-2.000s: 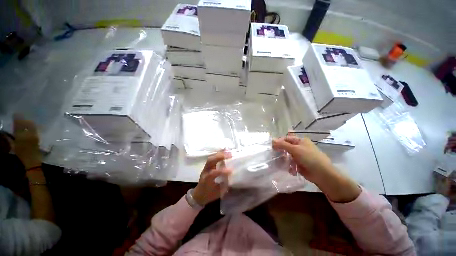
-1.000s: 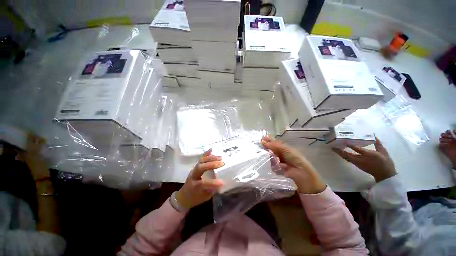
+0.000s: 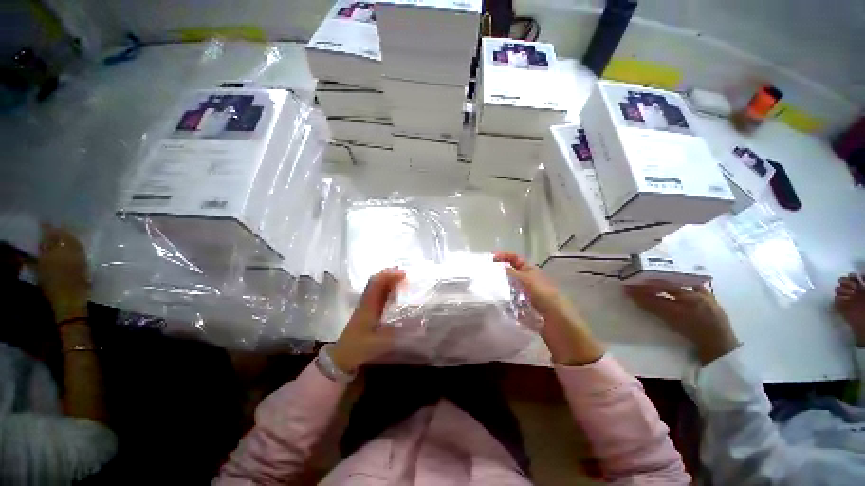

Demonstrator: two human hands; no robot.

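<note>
A white carton in a clear plastic bag (image 3: 455,308) is held near the table's front edge, with glare on its top. My left hand (image 3: 372,318) grips its left side and my right hand (image 3: 552,308) grips its right side. Glossy empty bags (image 3: 377,237) lie flat just behind it. Bagged cartons (image 3: 213,157) with loose film stand at the left. Unbagged white cartons (image 3: 427,57) are stacked at the back, and more cartons (image 3: 656,152) stand at the right.
Another person's hand (image 3: 690,313) touches a carton (image 3: 669,261) at the right. Another person's arm (image 3: 66,285) is at the far left. A dark cylinder (image 3: 610,36), an orange-capped item (image 3: 762,102), a black flat object (image 3: 783,186) and a clear bag (image 3: 773,249) are farther right.
The bagged carton has turned level between my hands, and its film is now gathered close around it. Another person's hand has come in at the right by a low carton.
</note>
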